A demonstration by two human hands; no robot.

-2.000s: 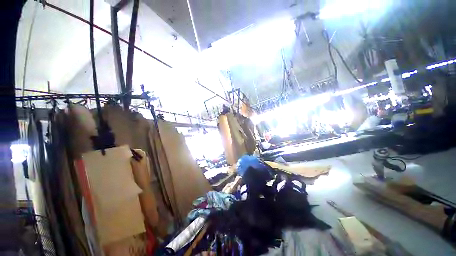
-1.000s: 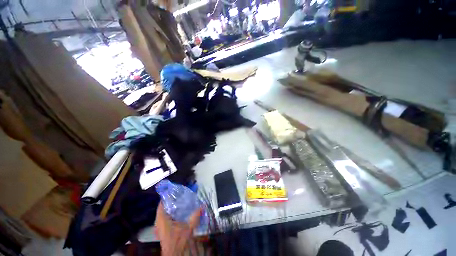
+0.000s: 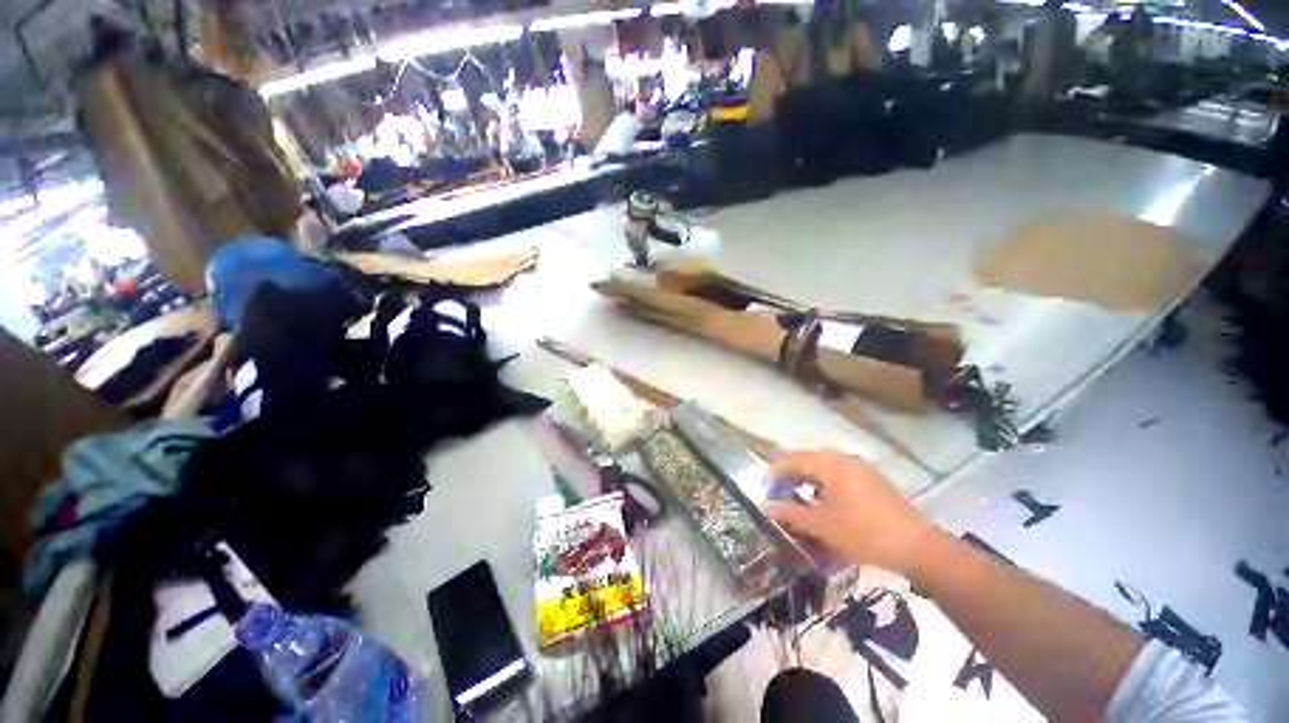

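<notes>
My right hand (image 3: 848, 511), bare, reaches in from the lower right above the clear plastic box. Its fingertips pinch a small blue thing (image 3: 795, 492), perhaps a bottle cap. My left hand is not in view. A clear plastic bottle (image 3: 328, 667) is at the lower left, cut by the bottom edge. The dark smartphone (image 3: 477, 636) lies near the table's front edge. A red, white and yellow snack packet (image 3: 585, 568) lies right of it. Scissors (image 3: 639, 497) lie just above the packet.
A speckled bar (image 3: 703, 497), a clear box (image 3: 728, 449) and a pale yellow block (image 3: 608, 405) lie mid-table. Tied card patterns (image 3: 749, 333) and a small upright machine (image 3: 642, 229) are behind. Black cloth (image 3: 318, 424) is heaped left. Black scraps (image 3: 1035, 506) lie on the floor.
The view has swung down and to the right. A blurred hand at the bottle one second ago no longer shows there. My right hand now shows at the right with the small blue thing.
</notes>
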